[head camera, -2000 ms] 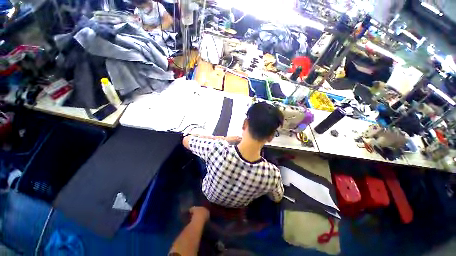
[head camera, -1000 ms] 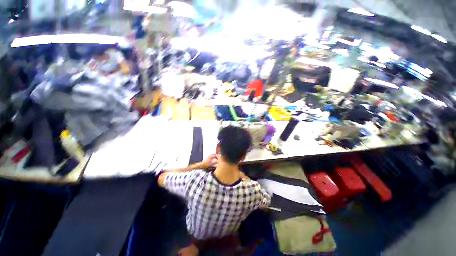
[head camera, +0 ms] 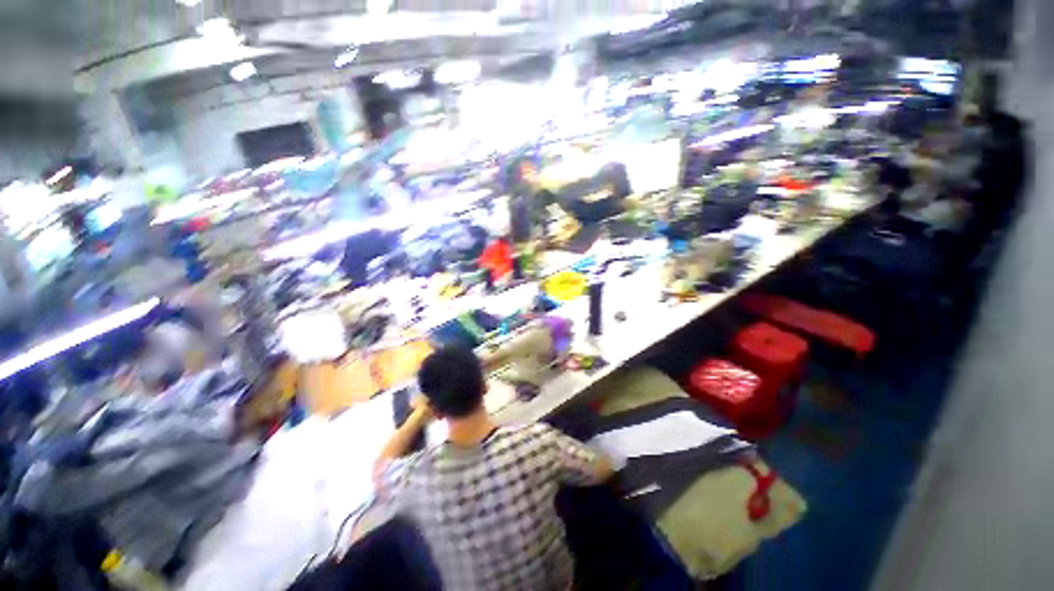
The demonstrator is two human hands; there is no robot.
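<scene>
Neither my left hand nor my right hand is in view. Nearest in front, a seated person in a checked shirt (head camera: 491,491) is seen from behind. To the right lies a beige board (head camera: 740,520) with dark cut panels (head camera: 682,471) and a white panel (head camera: 670,434) on it. A red strap (head camera: 759,499) lies at its right side. White sheets (head camera: 277,496) cover the table left of the person. A dark piece (head camera: 402,406) shows partly beside the person's head. The picture is blurred.
A pale sewing machine (head camera: 526,350) stands beyond the person, with a dark cylinder (head camera: 595,308) and yellow basket (head camera: 565,285) nearby. Red stools (head camera: 726,382) stand right of the board. A grey garment pile (head camera: 127,462) is at left, a pale wall (head camera: 982,462) at right.
The view has swung right and up, so the table now slants. The hand earlier at the bottom edge and the dark fabric at lower left are out of view. The person's arm is raised near the head.
</scene>
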